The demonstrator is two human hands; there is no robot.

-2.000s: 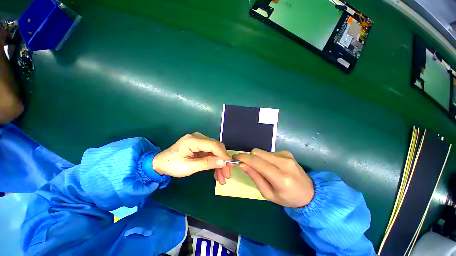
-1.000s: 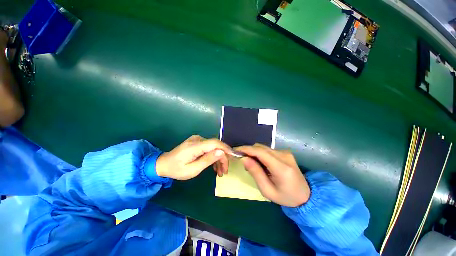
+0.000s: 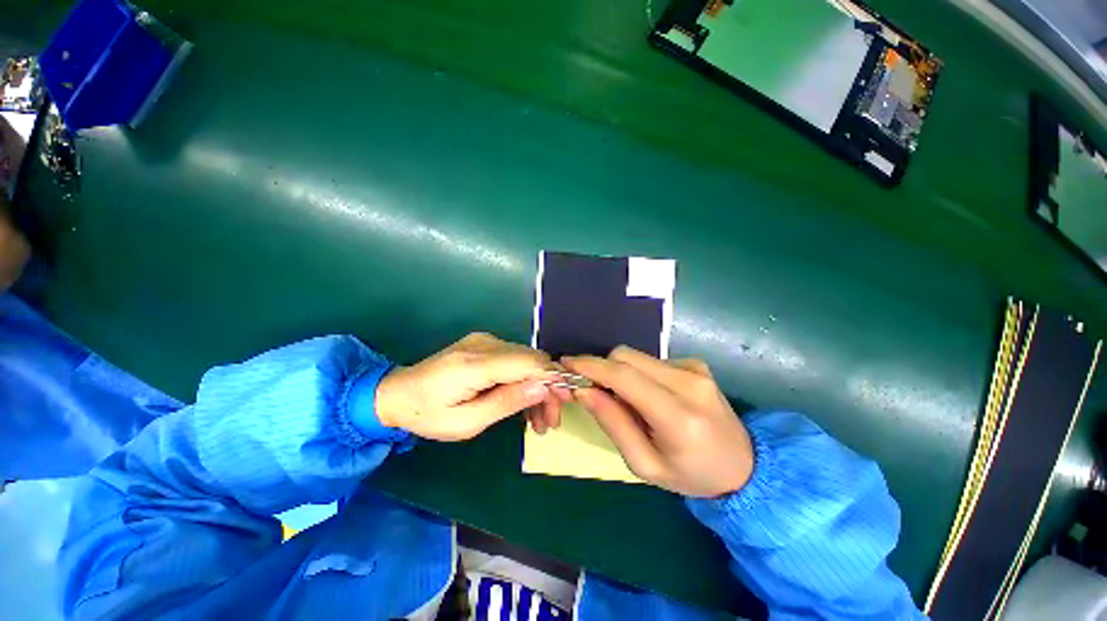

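My left hand [image 3: 467, 388] and my right hand [image 3: 668, 419] are bare and meet above the adhesive tape sheet [image 3: 589, 303]. Their fingertips hold a small thin silvery piece [image 3: 568, 380] between them; its exact shape is too small to tell. The sheet lies flat on the green surface, black in its far part with a white patch at its far right corner, pale yellow in its near part. My hands cover the sheet's middle.
An open tablet [image 3: 789, 61] lies at the far side, another tablet [image 3: 1080, 182] at the right edge. Long tape strips [image 3: 1020, 461] lie at right. A blue parts bin [image 3: 103, 61] stands far left, near a person's blue sleeve [image 3: 61, 388].
The far tablets have shifted to the right. My hands stay over the sheet, with small changes of the fingers around the piece. The other person's arm at left has drawn back.
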